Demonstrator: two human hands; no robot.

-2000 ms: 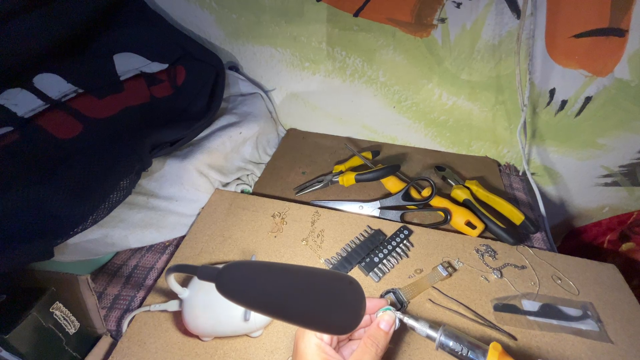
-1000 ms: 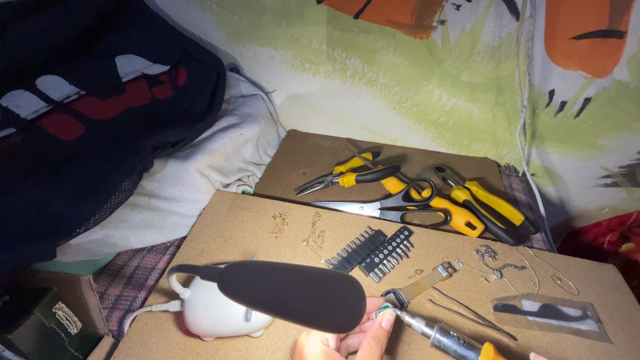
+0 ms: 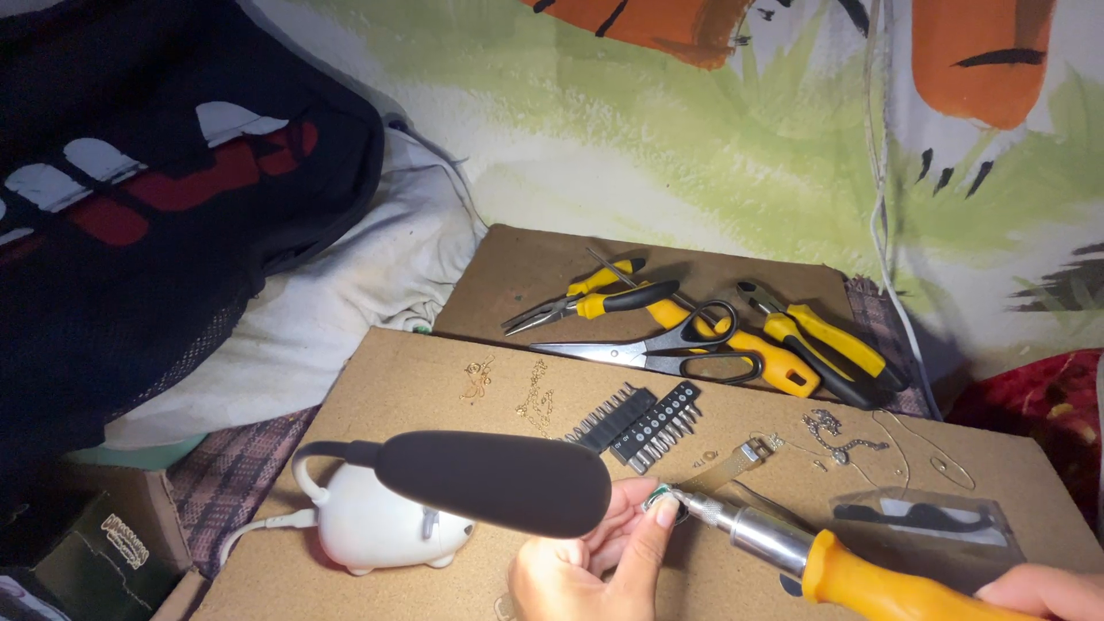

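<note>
My left hand (image 3: pixel 604 552) pinches a small silver-coloured piece with a green part (image 3: pixel 661 493) between thumb and fingertips. At the lower right edge, my right hand (image 3: pixel 1044 593) is only partly in view, at the yellow handle of a soldering iron or similar hand tool (image 3: pixel 888 580) with a metal shaft. The tool's narrow tip meets the small piece at my left fingertips; exact contact is too small to tell. Just behind them lies a watch with a mesh strap (image 3: pixel 729 461), its case partly hidden by my fingers. Two black holders of screwdriver bits (image 3: pixel 660 427) lie further back.
A white animal-shaped lamp (image 3: pixel 379 526) stands at left, its dark head (image 3: pixel 492 483) overhanging the board. Behind lie needle-nose pliers (image 3: pixel 586 302), scissors (image 3: pixel 638 352) and diagonal cutters (image 3: pixel 819 341). Fine chains (image 3: pixel 837 440) and a clear packet (image 3: pixel 927 526) are at right.
</note>
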